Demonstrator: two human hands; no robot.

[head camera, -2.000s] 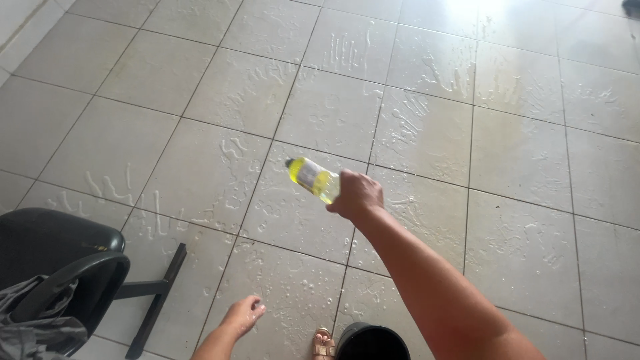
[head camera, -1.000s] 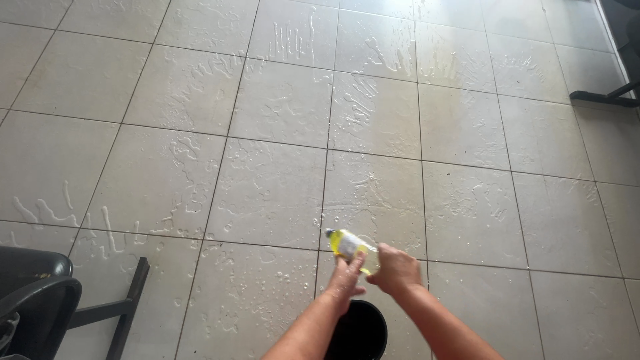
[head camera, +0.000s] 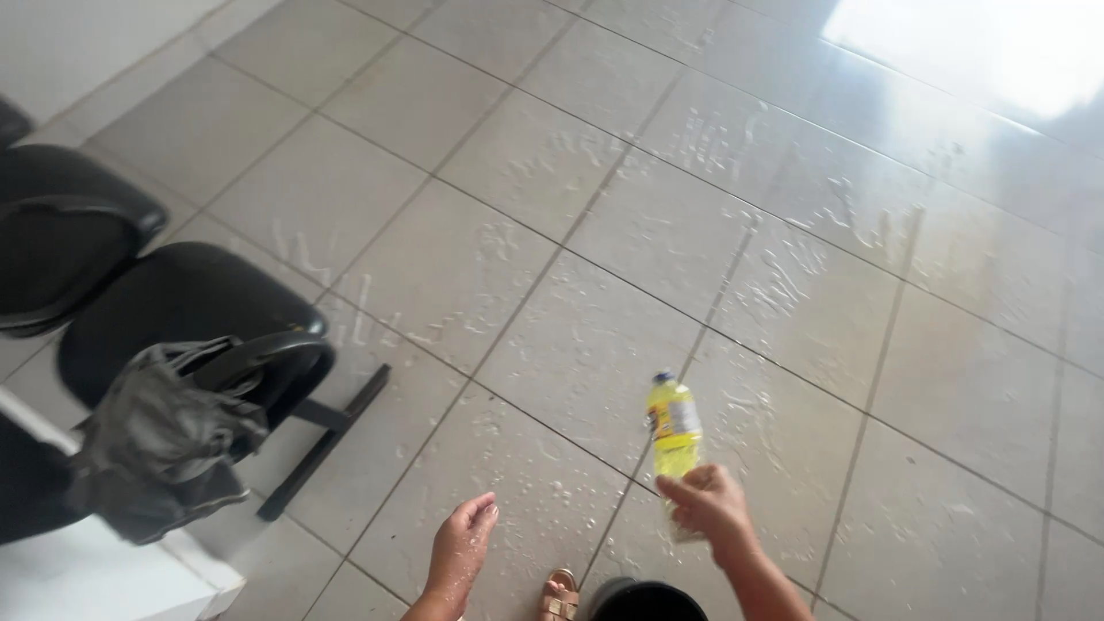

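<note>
My right hand (head camera: pixel 709 509) grips a clear plastic bottle (head camera: pixel 675 423) of yellow liquid near its base. The bottle has a dark cap, points away from me and bears a label. My left hand (head camera: pixel 464 542) is off to the left, holding nothing, its fingers close together and wet with droplets. Streaks and drops of clear liquid lie across the grey tiled floor (head camera: pixel 647 285). Below the right hand, at the bottom edge, stands a black bucket (head camera: pixel 647 601), only partly in view.
Black chairs (head camera: pixel 185 297) on a dark metal frame stand at the left, with a grey cloth bag (head camera: pixel 164 423) on one. A white furniture edge (head camera: pixel 112 573) fills the lower left corner. A sandalled foot (head camera: pixel 561 595) is beside the bucket. Light glares off the floor, upper right.
One second ago both hands were together at the bottle; now they are apart, with the bottle in my right hand alone. The view has swung left, showing more of the chairs.
</note>
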